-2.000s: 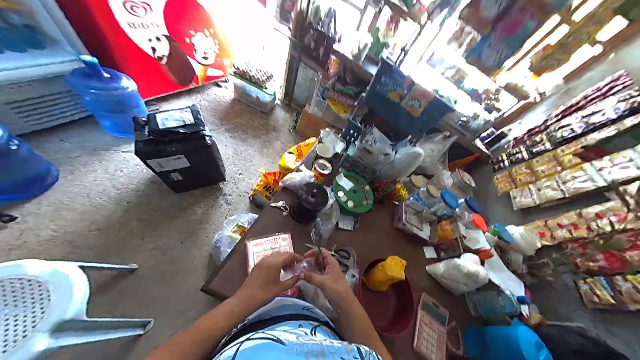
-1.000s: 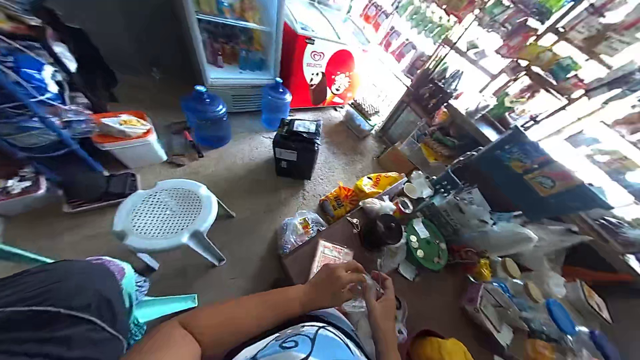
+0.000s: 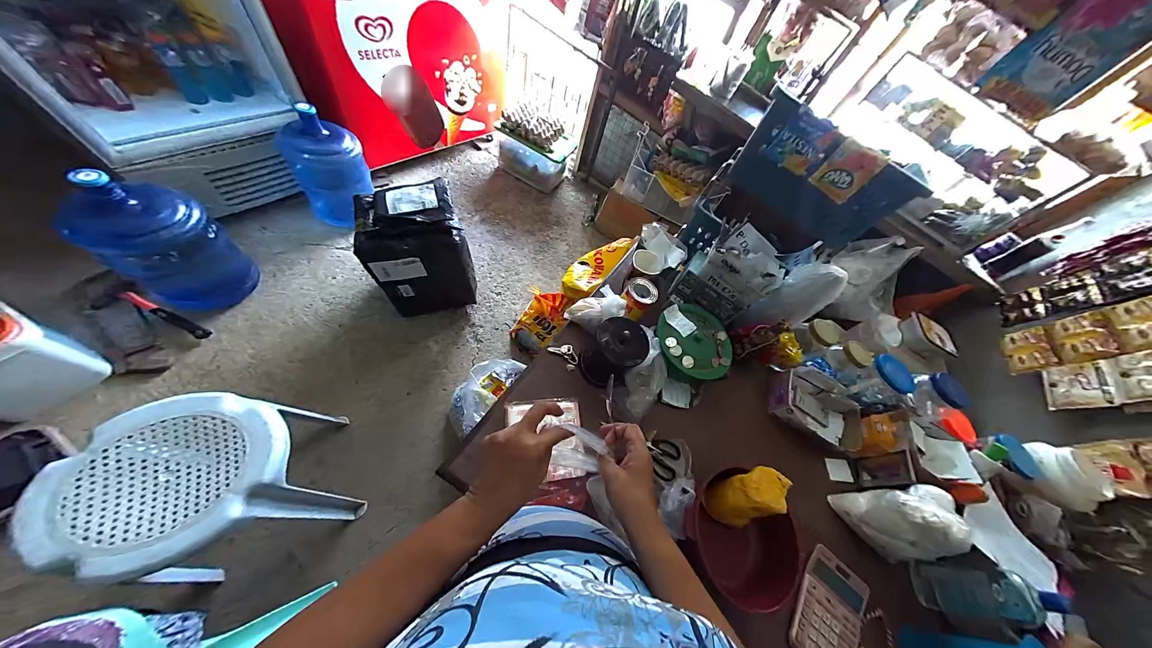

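My left hand (image 3: 517,450) and my right hand (image 3: 627,459) meet above the near edge of a brown table, both on a clear plastic bag (image 3: 583,438) stretched between their fingers. Under my left hand lies a pink-and-white printed packet (image 3: 565,416), partly hidden. Right of my right hand are black-handled scissors (image 3: 664,459) on clear plastic. A dark red plastic basin (image 3: 751,576) holds a yellow bundle (image 3: 747,496). Beyond the hands stand a black lidded container (image 3: 621,342) and a green round lid (image 3: 695,342) with coins on it.
A pink calculator (image 3: 830,598), jars with blue lids (image 3: 891,373) and a white plastic bag (image 3: 900,524) are on the table's right side. On the floor at left are a white plastic stool (image 3: 153,477), blue water jugs (image 3: 157,238) and a black wrapped box (image 3: 416,247).
The view has swung right since one second ago. Both hands stay together at the clear plastic, which now shows stretched between the fingers.
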